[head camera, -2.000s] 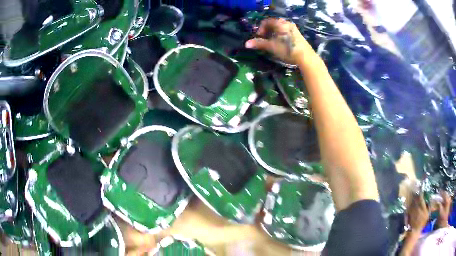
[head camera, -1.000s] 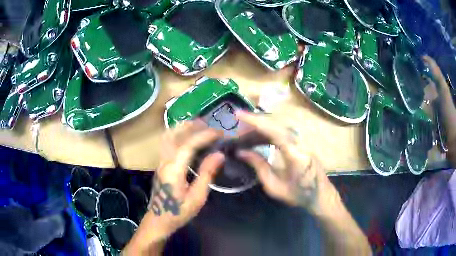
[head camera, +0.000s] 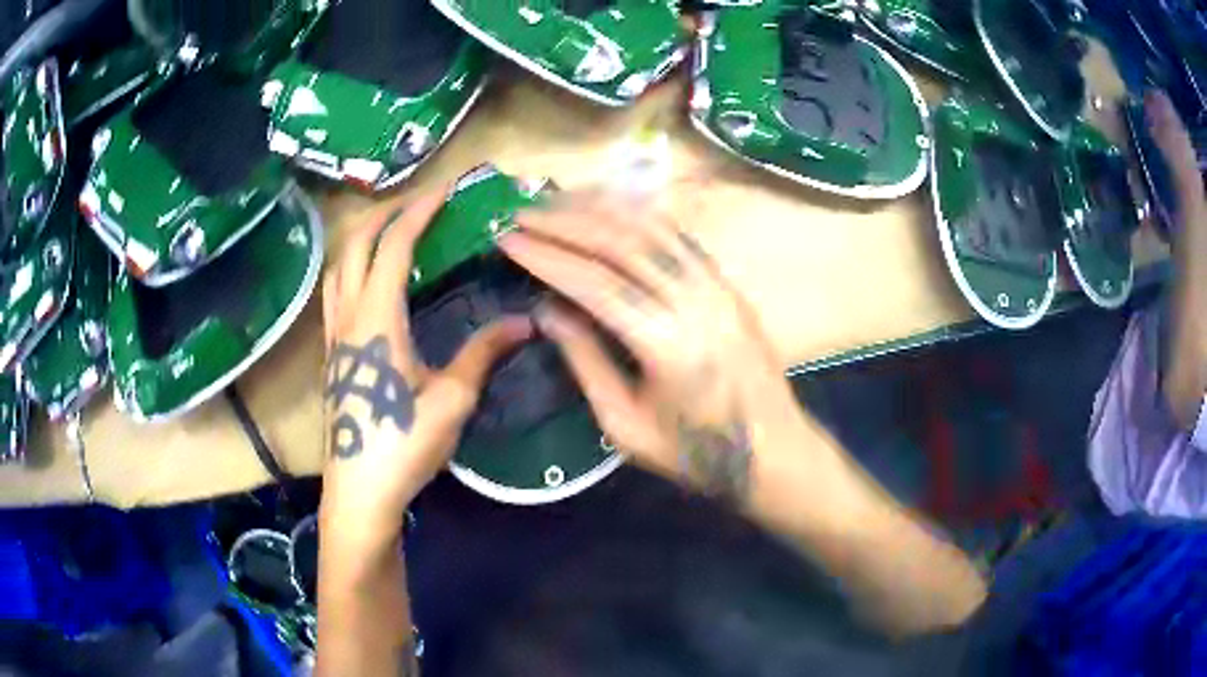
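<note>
A glossy green car-shaped body (head camera: 549, 443) with a dark recessed centre and a white rim lies at the bench's near edge, its rounded end towards me. My left hand (head camera: 397, 357) holds its left side, the thumb on the dark centre. My right hand (head camera: 649, 318) lies over its right side, thumb and fingers on the centre and the far green end. Both thumbs nearly meet over the centre. Whether a small part is under them is hidden.
Several more green bodies (head camera: 166, 218) overlap at the left and along the far side, and others (head camera: 995, 212) lie at the right. Another person's arm (head camera: 1178, 251) and pale sleeve are at the right edge. Below the tan board (head camera: 847, 284), a blue crate (head camera: 265, 635) holds more bodies.
Since one second ago, the body and both hands have shifted left in view. The right hand has spread over the body's far end and right side. The view has tilted.
</note>
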